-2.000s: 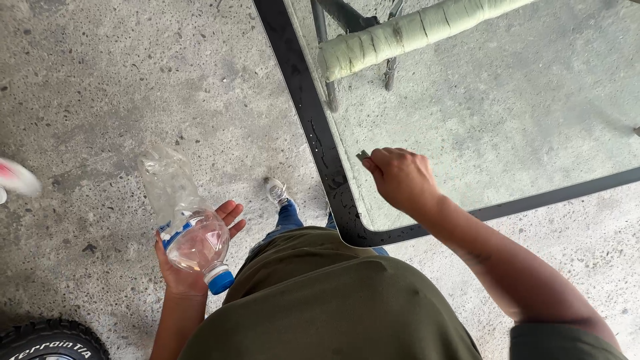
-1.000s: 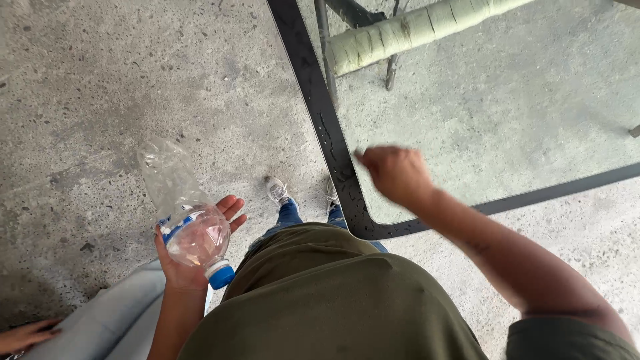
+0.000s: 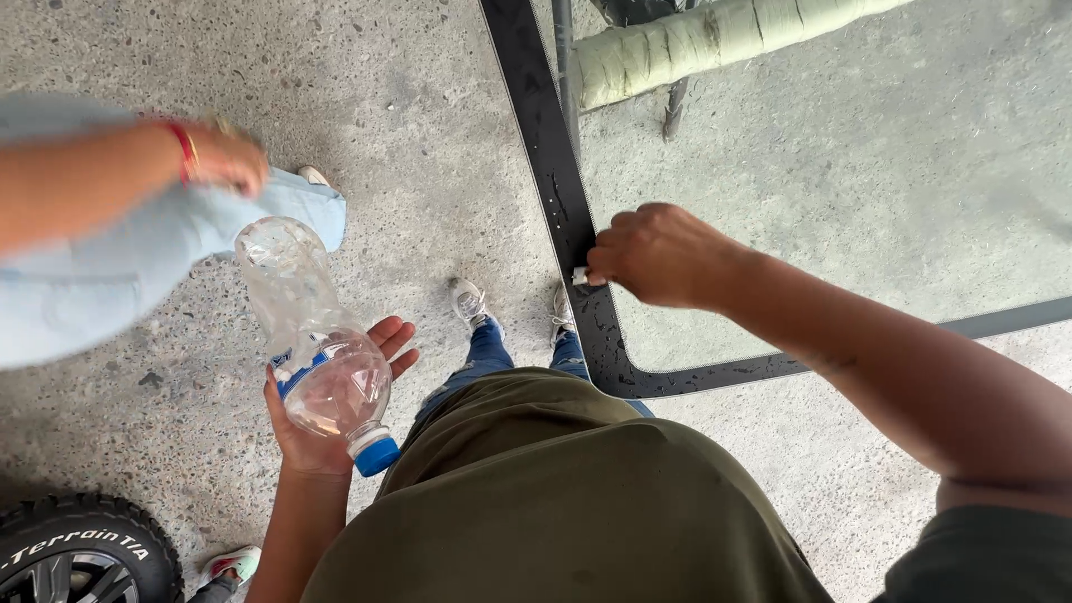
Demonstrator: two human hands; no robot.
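My left hand (image 3: 322,435) cradles a clear plastic bottle (image 3: 335,368) with a blue cap, its capped end pointing down toward my shirt; fingers show behind it. The bottle looks nearly or fully without liquid. My right hand (image 3: 645,255) is closed on a small white piece (image 3: 579,275), whose material I cannot tell, over the black border (image 3: 548,167) of a large glass pane (image 3: 837,209). Wet drops dot the border near the rounded corner.
Beneath the pane, a stand has a bar wrapped in pale green material (image 3: 670,54). A person's forearm (image 3: 92,180) and light blue trousers (image 3: 151,260) are at left. A tyre (image 3: 84,544) and another shoe (image 3: 230,565) show at lower left, on the concrete floor (image 3: 402,126).
My right hand has moved down along the pane's border toward the corner. The person at left has come into view beyond the bottle. My left hand still holds the bottle.
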